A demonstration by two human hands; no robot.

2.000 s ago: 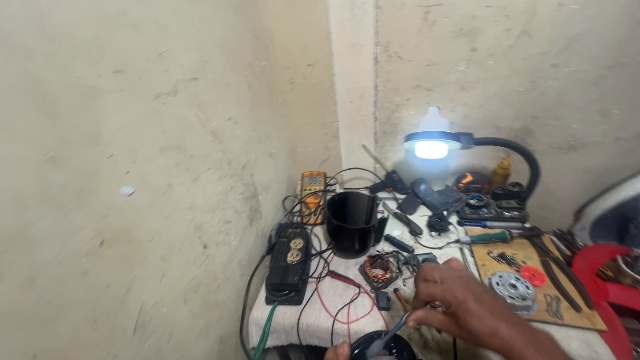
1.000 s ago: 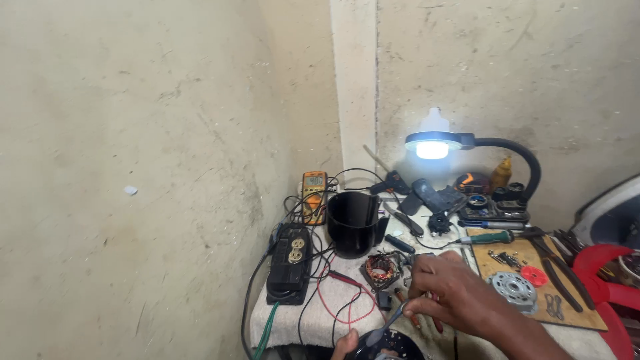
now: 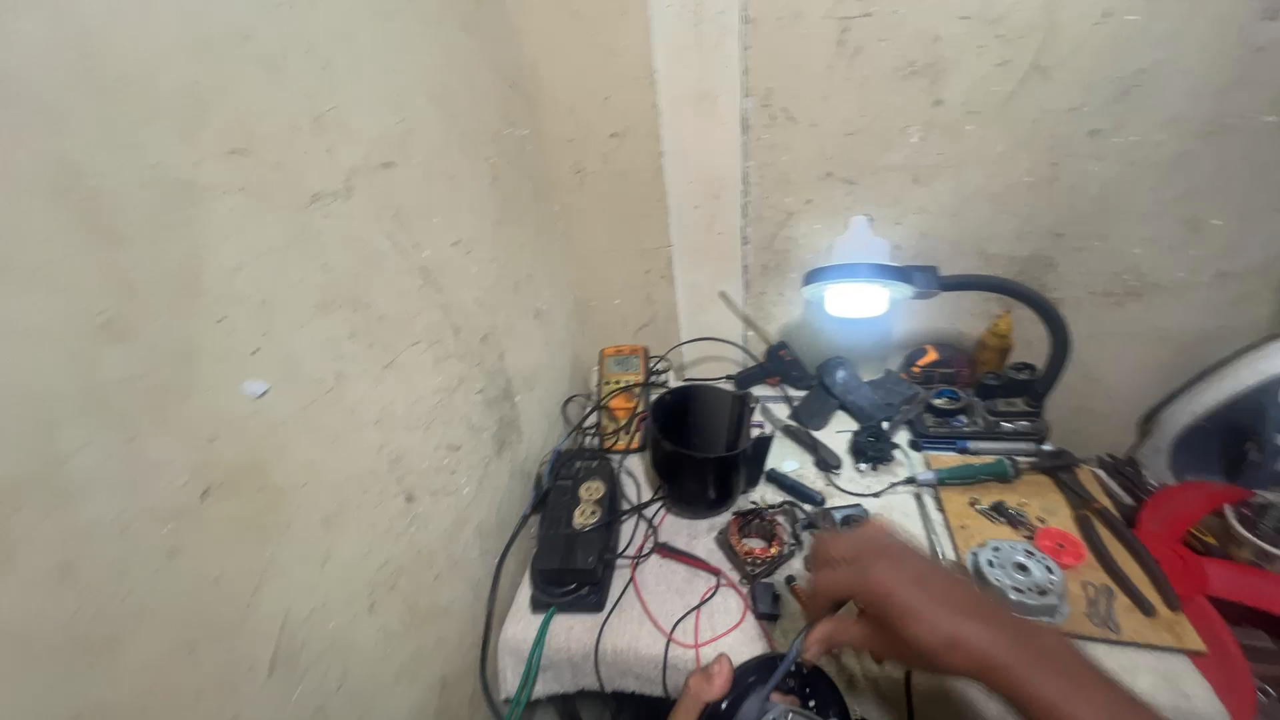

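My left hand (image 3: 704,688), mostly below the bottom edge, grips the left rim of a round black part (image 3: 812,682). Over its top my right hand (image 3: 890,600) pinches a thin dark tool or cord (image 3: 785,665) that reaches down into the part; which of these it is, I cannot tell. Just beyond lie a motor stator with copper windings (image 3: 757,540), a small black block (image 3: 765,601) and a red test probe (image 3: 687,558). The part's lower side is cut off by the view.
A black power strip (image 3: 575,530), an orange multimeter (image 3: 623,395) and a black plastic housing (image 3: 700,450) stand at left. Behind are a lit lamp (image 3: 857,298) and a glue gun (image 3: 775,367). A wooden board (image 3: 1150,625) holds a metal motor cover (image 3: 1018,578), pliers (image 3: 1110,545) and a soldering iron (image 3: 980,471).
Both hands stay at the black part. My right hand and the thin item have shifted slightly over it, and the part's visible position has changed a little.
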